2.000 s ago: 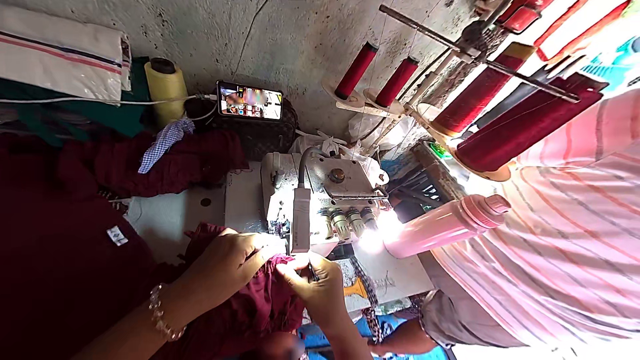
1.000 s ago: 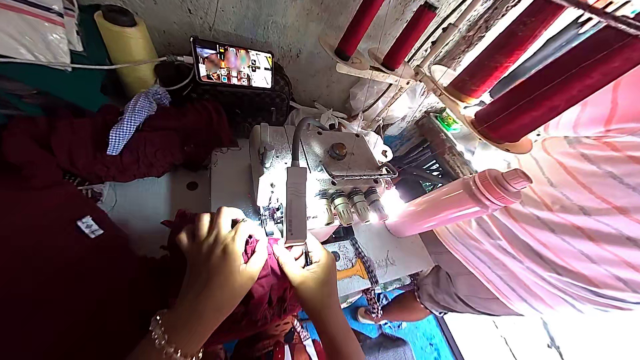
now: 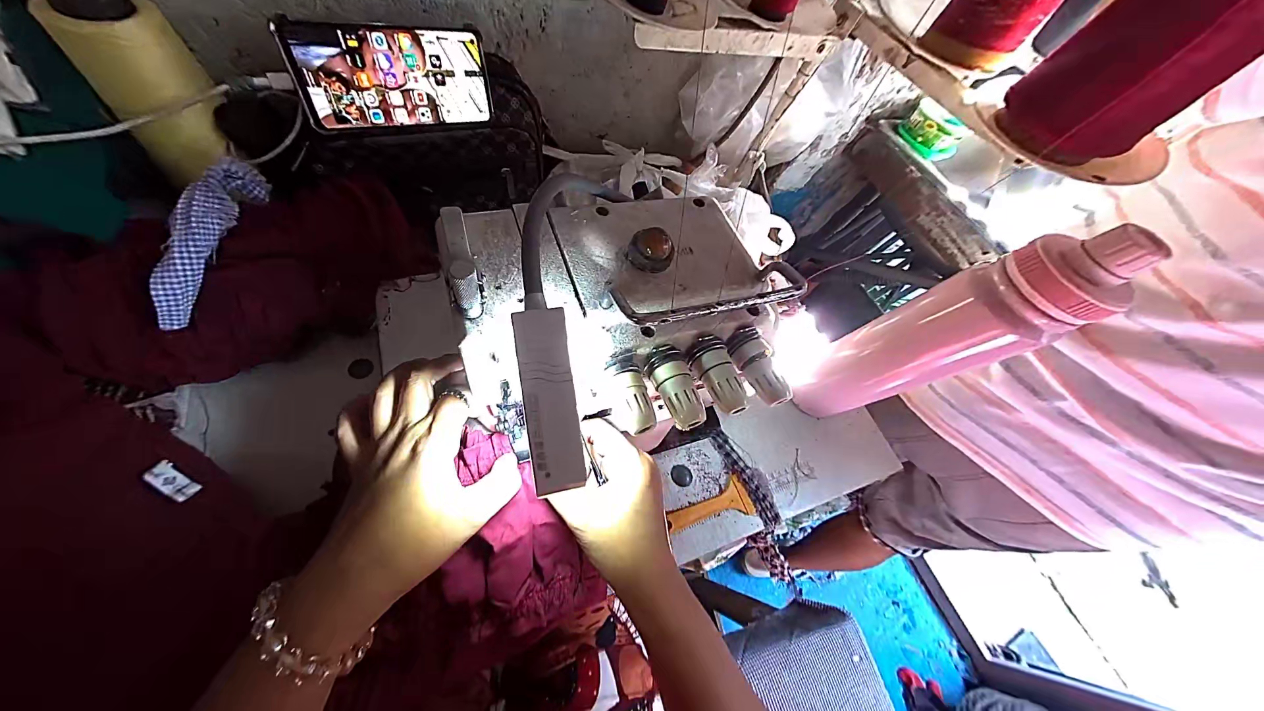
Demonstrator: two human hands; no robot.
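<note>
An overlock sewing machine with several tension dials stands in the middle, its lamp lighting the needle area. My left hand, a beaded bracelet at its wrist, presses and holds dark red fabric at the left of the presser foot. Close in front of the dials, my right hand is at the fabric's right edge, partly behind the lamp; a thin dark metal tool, perhaps thread snips, shows at its fingers. Whether that hand also grips the cloth is hidden.
More dark red fabric lies at the left with a checked cloth strip. A phone leans at the wall beside a yellow thread cone. A pink bottle, red thread cones and a person in a striped top are at the right.
My left hand has shifted from a flatter spread on the cloth to bent fingers close to the presser foot. My right hand stays beside the machine. The view has moved closer.
</note>
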